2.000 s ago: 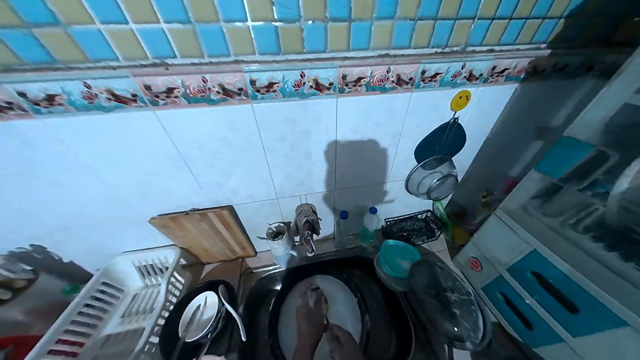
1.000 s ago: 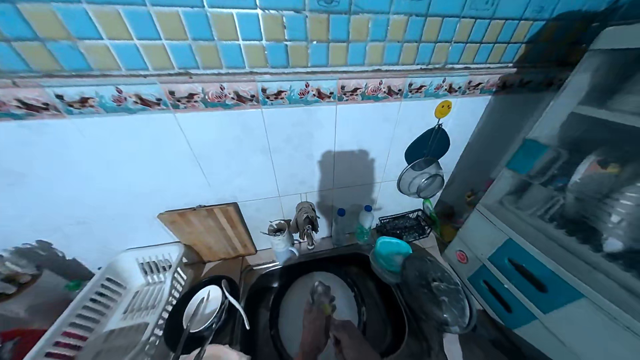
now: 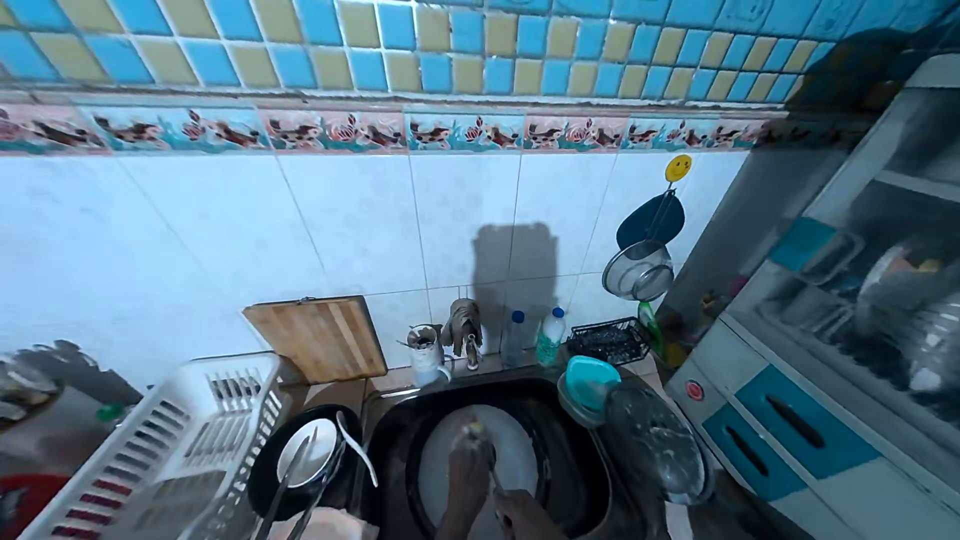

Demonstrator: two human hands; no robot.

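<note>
Over a round pan (image 3: 546, 450) of whitish water in the dark sink (image 3: 600, 487), my left hand (image 3: 468, 476) closes on a blurred, pale scrubber (image 3: 474, 430) with a bit of yellow. Beside it at the lower right, my right hand (image 3: 525, 514) grips the handle of a utensil (image 3: 495, 472), which looks like a spoon; its far end lies at the scrubber. The bottom of the pan is hidden by the cloudy water.
Left of the sink are a dark pan (image 3: 262, 472) holding a white bowl and utensils, a white plastic rack (image 3: 199, 442) and a wooden cutting board (image 3: 319, 337). Behind stand the faucet (image 3: 471, 349), a mug (image 3: 427, 364) and bottles (image 3: 551, 337). Turquoise bowls (image 3: 591, 381) and a glass lid (image 3: 660, 442) sit right.
Both hands have stayed together over the pan, with small shifts between frames. A pinkish thing shows at the bottom edge, below the dark pan, that the oldest frame does not show clearly.
</note>
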